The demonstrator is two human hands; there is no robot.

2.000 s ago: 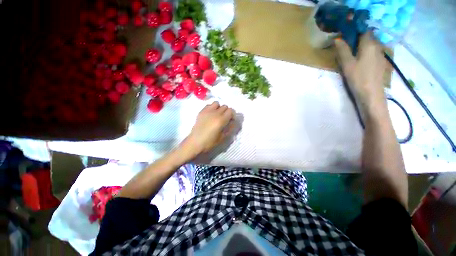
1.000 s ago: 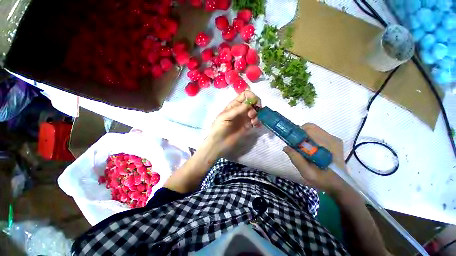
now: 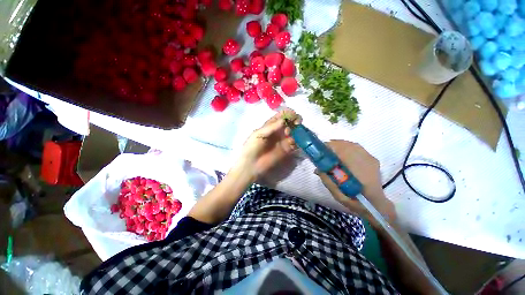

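My left hand [image 3: 267, 141] pinches a tiny green leaf cap [image 3: 287, 117] in its fingertips, above the white table sheeting in front of me. My right hand [image 3: 354, 167] is shut around the blue-teal hot glue gun [image 3: 323, 157]. The gun's nozzle end is at the left fingertips, close to the leaf cap; whether they touch is unclear. A long whitish glue stick [image 3: 397, 236] runs out of the gun's rear. Loose red strawberry fruits [image 3: 257, 75] lie just beyond my left hand. Green leaf caps [image 3: 331, 86] lie in a strip to their right.
A large brown carton [image 3: 190, 101] with red fruits stands upper left. An open white bag [image 3: 95, 207] of finished strawberries hangs lower left. A translucent cup [image 3: 446, 57] sits on a cardboard sheet [image 3: 385, 46]. A black cord [image 3: 415, 129] loops at right. Light-blue balls [image 3: 501, 37] lie upper right.
The right hand has brought the gun from the cardboard at upper right to the left hand. The left fingertips now hold a leaf cap. Since one second ago, the gun has shifted slightly left.
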